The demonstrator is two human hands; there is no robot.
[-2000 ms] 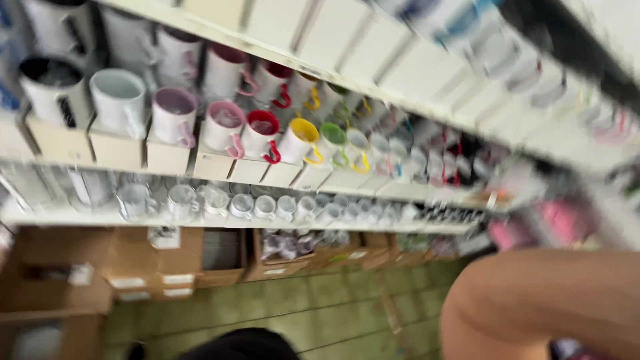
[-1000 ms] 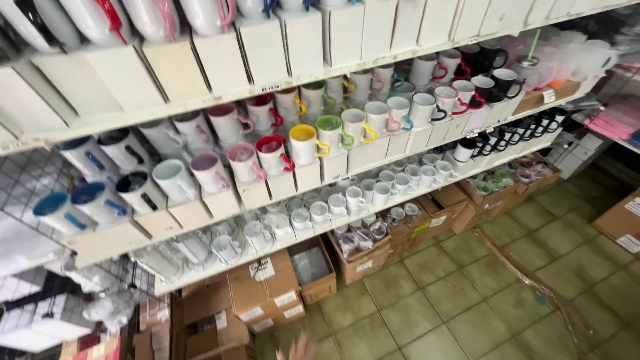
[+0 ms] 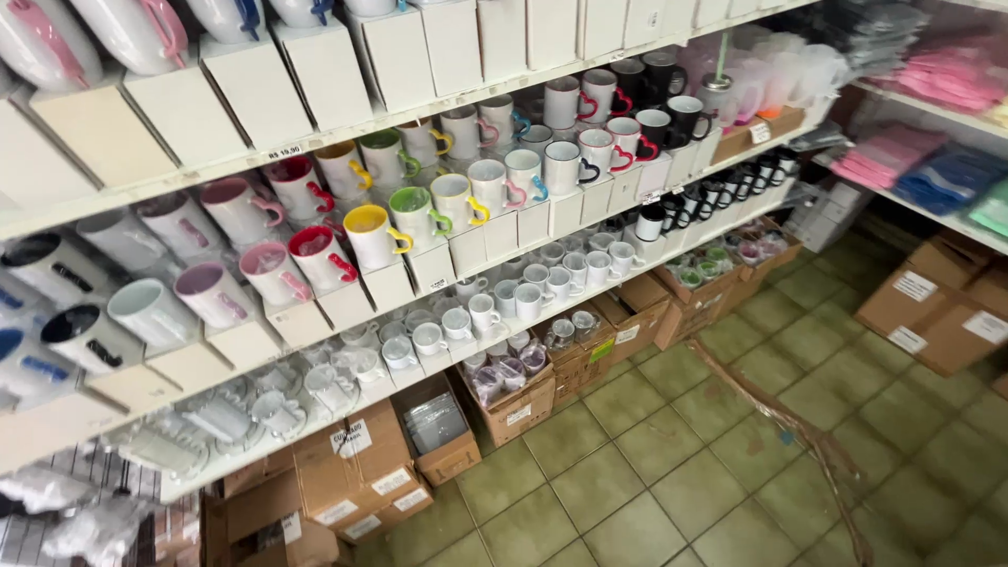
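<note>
Neither my left hand nor my right hand shows in the head view now. Mugs with coloured insides and handles stand on white boxes along the middle shelf, among them a yellow-lined mug (image 3: 372, 236), a red-lined mug (image 3: 319, 256) and a green-lined mug (image 3: 416, 211). Farther right is a white mug with a dark heart-shaped handle (image 3: 563, 168). Plain white mugs (image 3: 529, 301) fill the lower shelf, with black-and-white mugs (image 3: 650, 224) beyond them. Large white mugs with a pink handle (image 3: 130, 35) and blue handles are cut off at the top left.
Cardboard boxes (image 3: 358, 465) line the floor under the shelves, some open with wrapped mugs (image 3: 510, 372). A long brown strip (image 3: 768, 405) lies across the green floor tiles (image 3: 598, 480). At the right, shelves hold folded pink cloth (image 3: 886, 157) and blue cloth (image 3: 949, 179), above another cardboard box (image 3: 937, 303).
A bare arm at the lower right two seconds ago and fingers at the bottom edge one second ago are both out of view now. The view has swung toward the shelves and floor.
</note>
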